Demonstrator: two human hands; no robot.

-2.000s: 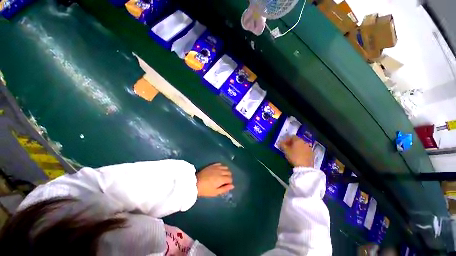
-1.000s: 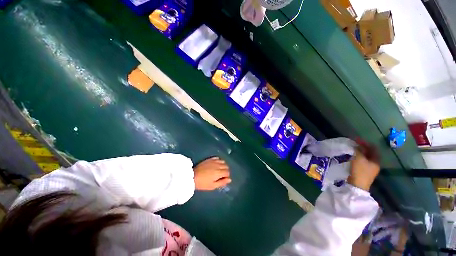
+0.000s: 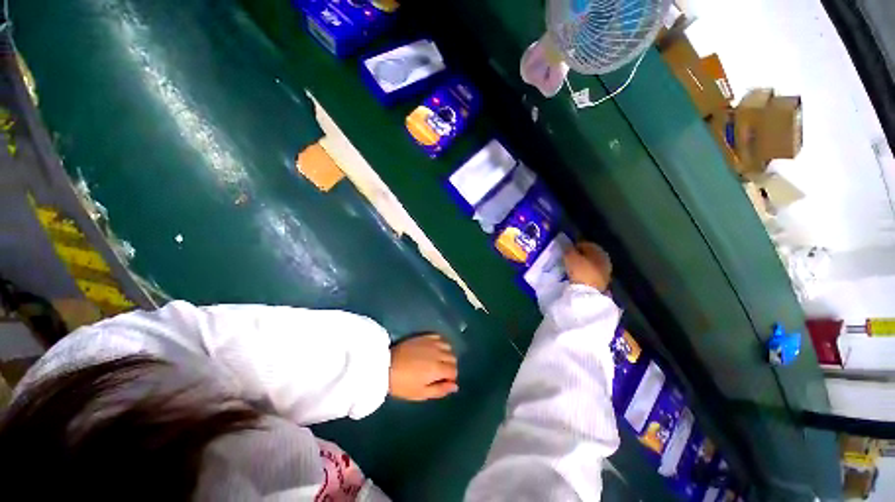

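Blue retail boxes with orange patches lie in a slanting row on the dark green belt. My right hand (image 3: 589,267) is over an open box (image 3: 546,276) in the middle of the row, its fingers at the box's white inside. The fingertips are partly hidden, so I cannot tell whether they grip anything. Up the row are an open box with a white inside and a raised whitish flap or sheet (image 3: 504,202), and another open box (image 3: 404,69) with a pale round shape in it. My left hand (image 3: 424,368) rests palm down on the green bench, holding nothing.
A worn cream tape strip (image 3: 393,216) runs along the bench seam, with an orange-tan scrap (image 3: 320,168) beside it. Beyond the belt is a green ledge with a fan (image 3: 606,29) and a small blue item (image 3: 784,344). Brown cartons (image 3: 768,129) lie at the upper right.
My right hand has moved back left from the far side of the belt, and the whitish sheet there no longer shows. The boxes nearby have shifted down the row. My left hand stays on the bench.
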